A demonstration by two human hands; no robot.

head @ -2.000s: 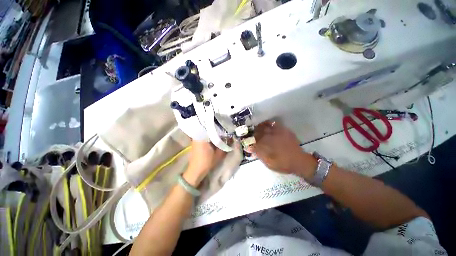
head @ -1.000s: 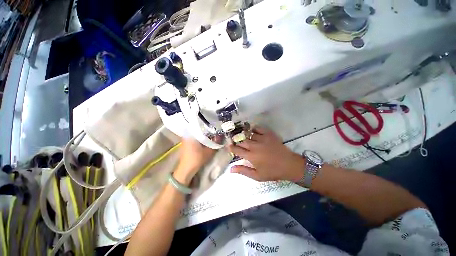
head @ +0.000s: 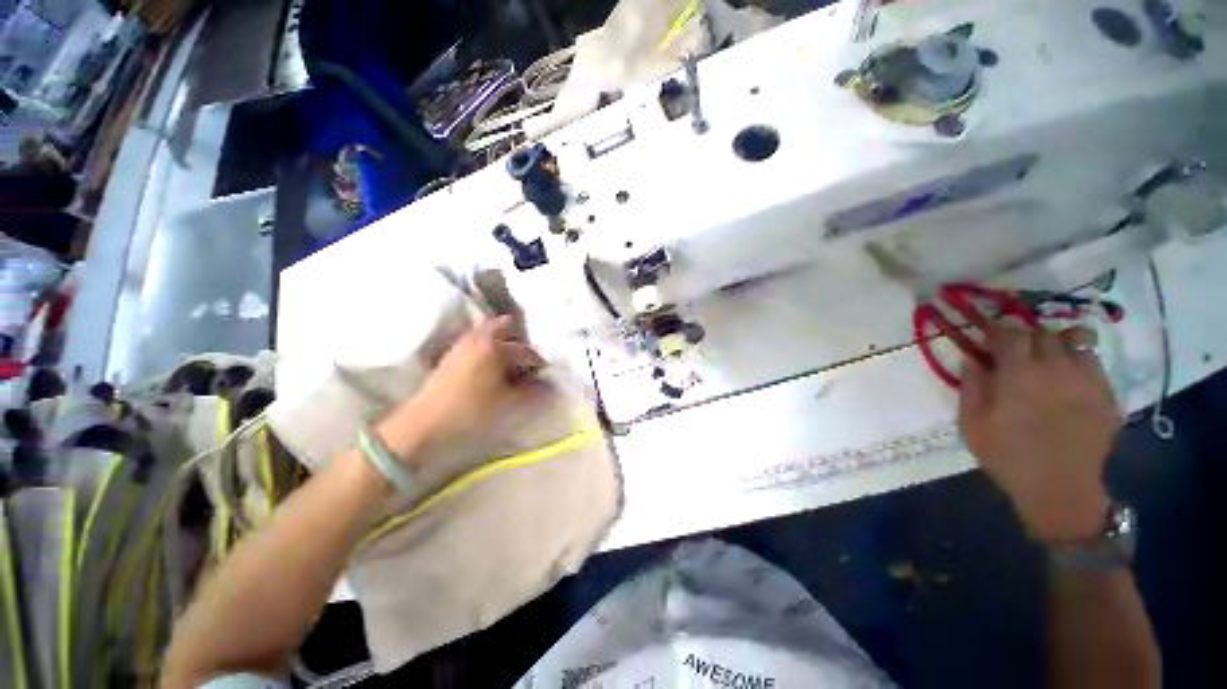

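A beige panel [head: 518,518] with a yellow line lies on the table left of the needle area, its lower part hanging over the front edge. My left hand [head: 478,370] pinches its upper part, by a dark-edged end [head: 491,294]. My right hand [head: 1043,417] is at the red handles of the scissors [head: 953,330], right of the needle area; its fingers cover part of the handles, and the grey blades point up-left. The presser foot and needle area [head: 666,353] has no cloth under it that I can see.
The white sewing machine head [head: 807,175] spans the upper right. A bundle of panels [head: 115,538] with yellow lines stands at the left. A thin tool with a red-and-black handle [head: 1083,307] lies by the scissors. Beige cloth [head: 633,54] lies beyond the machine.
The panel has come out from the needle area to the left and lies flatter. My left hand has moved left with it. My right hand has moved from the needle area to the scissors.
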